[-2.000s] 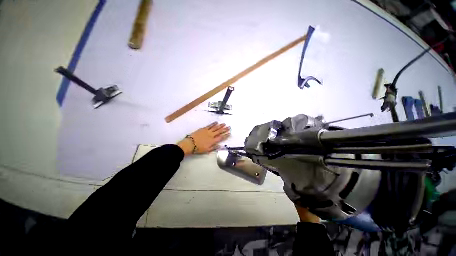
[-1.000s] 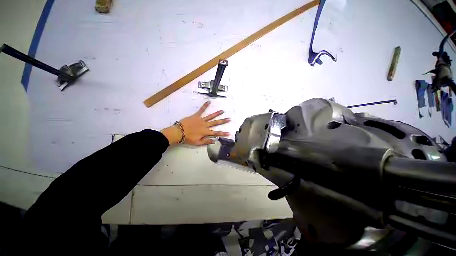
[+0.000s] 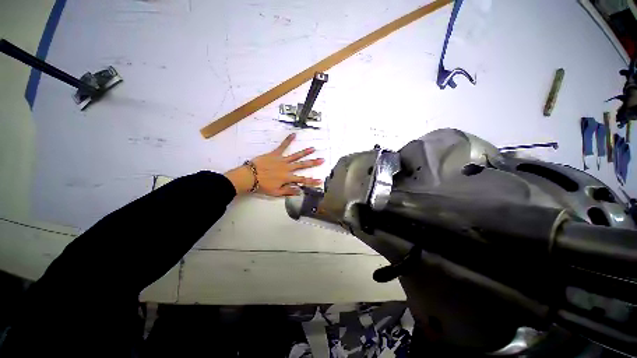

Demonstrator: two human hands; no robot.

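Observation:
The cutting machine point(image 3: 447, 189), a big grey metal body, fills the lower right. Its shiny base plate point(image 3: 302, 207) shows at the near edge of the marker paper point(image 3: 167, 105). My left hand point(image 3: 278, 171) lies flat on the paper with fingers spread, holding nothing, its fingertips close beside the machine's front. My right hand is not in view; the machine's body fills the area where it could be. A lay clamp point(image 3: 303, 112) stands on the paper just beyond my left fingers. The blade and the cut line are hidden by the machine.
A wooden strip point(image 3: 279, 91) lies diagonally behind the clamp. Another clamp point(image 3: 96, 85) stands at left. A dark hooked tool point(image 3: 447, 70) and a brassy bar point(image 3: 554, 92) lie at the back right. Blue cut pieces point(image 3: 590, 140) lie far right. Scraps point(image 3: 342, 332) lie below the cream table edge point(image 3: 279, 280).
Since the oldest frame, the view has come closer and the machine looks larger. My right hand, partly visible below the machine then, has left view. My left hand stays flat beside the machine.

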